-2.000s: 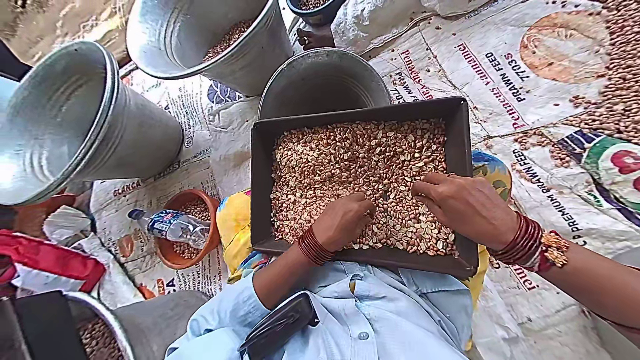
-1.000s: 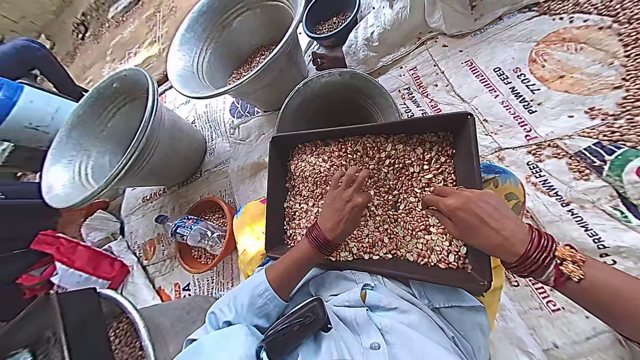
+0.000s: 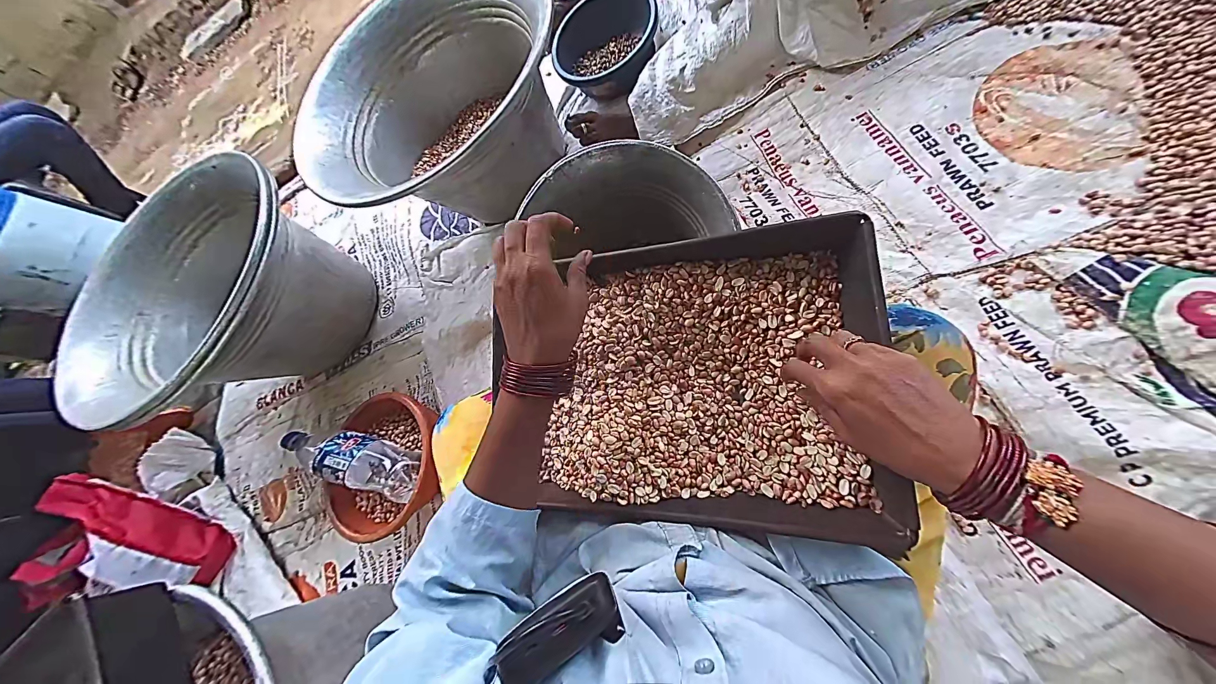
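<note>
A dark rectangular tray full of shelled peanuts rests on my lap. My left hand is raised over the tray's far left corner, beside the rim of a metal bucket; its fingers are bent, and whether a peanut is between them cannot be made out. My right hand is over the right part of the peanuts, fingers curled and fingertips at their surface. Whether it pinches any is hidden. Red bangles circle both wrists.
Metal buckets stand to the left, another holding some peanuts. A clay bowl holds peanuts and a plastic bottle. A dark bowl stands at the back. Peanuts lie on printed sacks at right. A person's leg shows at far left.
My left hand has moved from over the peanuts to the tray's far left corner by the bucket. My right hand remains over the right side of the peanuts.
</note>
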